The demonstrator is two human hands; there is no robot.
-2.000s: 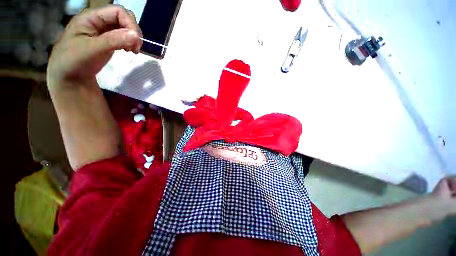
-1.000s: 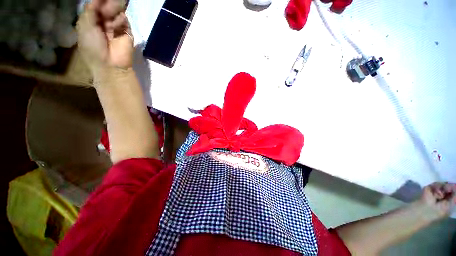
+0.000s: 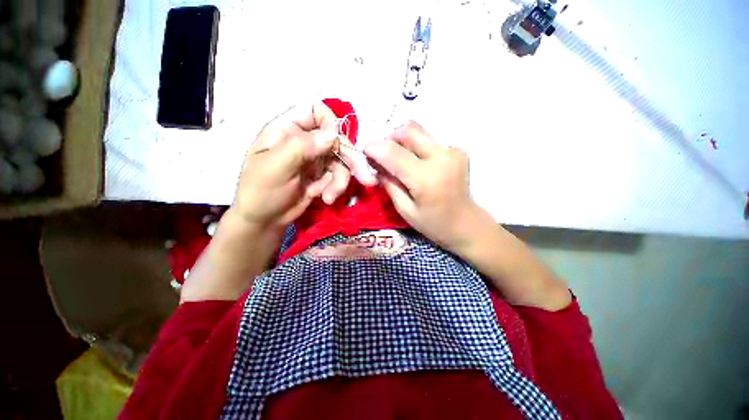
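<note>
The red plush piece [image 3: 357, 215] lies over the table's near edge against the checked apron, partly hidden by my hands. One red end shows above them, with a loop of white thread [image 3: 345, 123] on it. My left hand [image 3: 291, 160] pinches a thin dark line, which looks like the needle [image 3: 341, 154], between thumb and fingers. My right hand [image 3: 423, 176] is close beside it with thumb and forefinger together at the thread; what its fingertips hold is too small to tell.
A black smartphone [image 3: 188, 67] lies at the left of the white table. Silver thread snips [image 3: 416, 59] lie beyond my hands. A small metal-and-black device [image 3: 528, 29] is at the upper right. A carton of pompoms [image 3: 86, 107] stands at the far left, with red material below the table.
Both hands have come in from far left and far right and now meet over the red piece. The view has shifted, showing more of the pompom box.
</note>
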